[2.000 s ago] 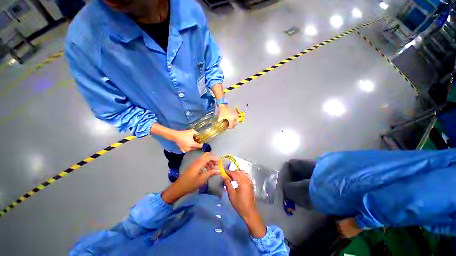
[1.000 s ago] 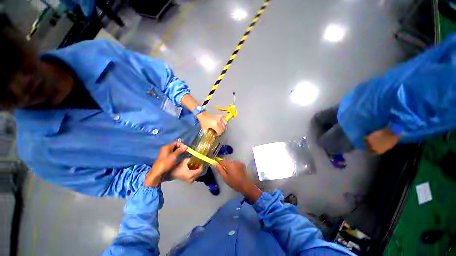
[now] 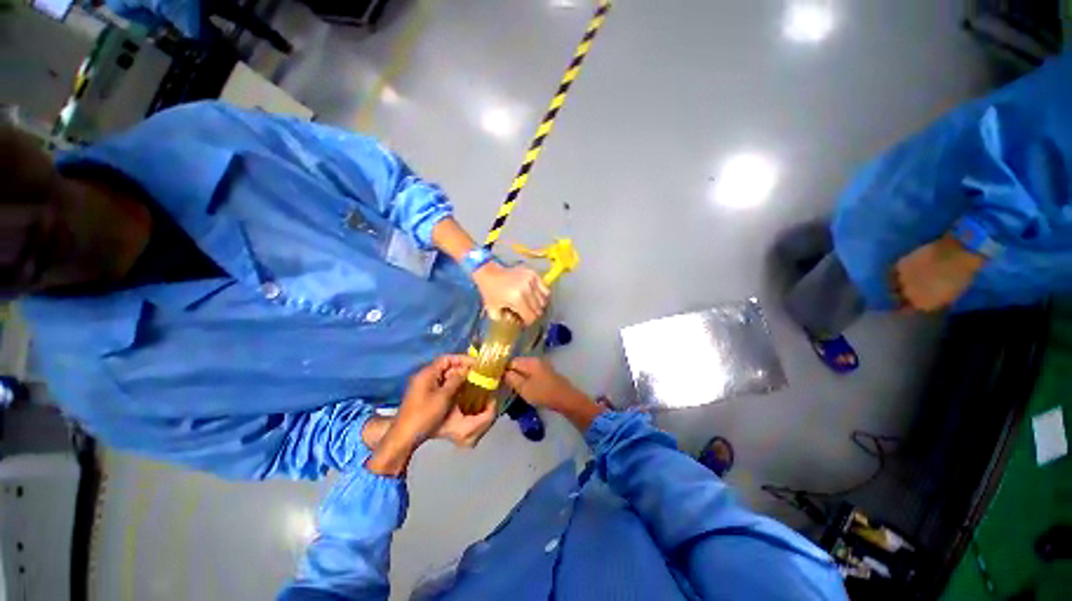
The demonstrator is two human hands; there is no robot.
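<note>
A bundled coil of pale yellow cable (image 3: 497, 338) is held by both hands of a person in a blue coat facing me. A bright yellow tape strip (image 3: 483, 380) lies across the lower part of the coil. My left hand (image 3: 433, 397) is at the left end of the strip, fingers pinched on it. My right hand (image 3: 543, 385) is at the coil's right side, fingertips at the tape's other end. The yellow end piece (image 3: 562, 256) sticks out beyond the person's upper hand.
Another person in a blue coat (image 3: 999, 200) stands at the right. A shiny silver sheet (image 3: 703, 355) lies on the grey floor. Black-and-yellow floor tape (image 3: 543, 129) runs upward. A green mat (image 3: 1011, 528) is at the lower right, with cables and small items beside it.
The tape strip, held stretched between my hands over the coil, now lies against the coil. My hands have closed in on its two sides. Earlier, the tape was a loop in my hands.
</note>
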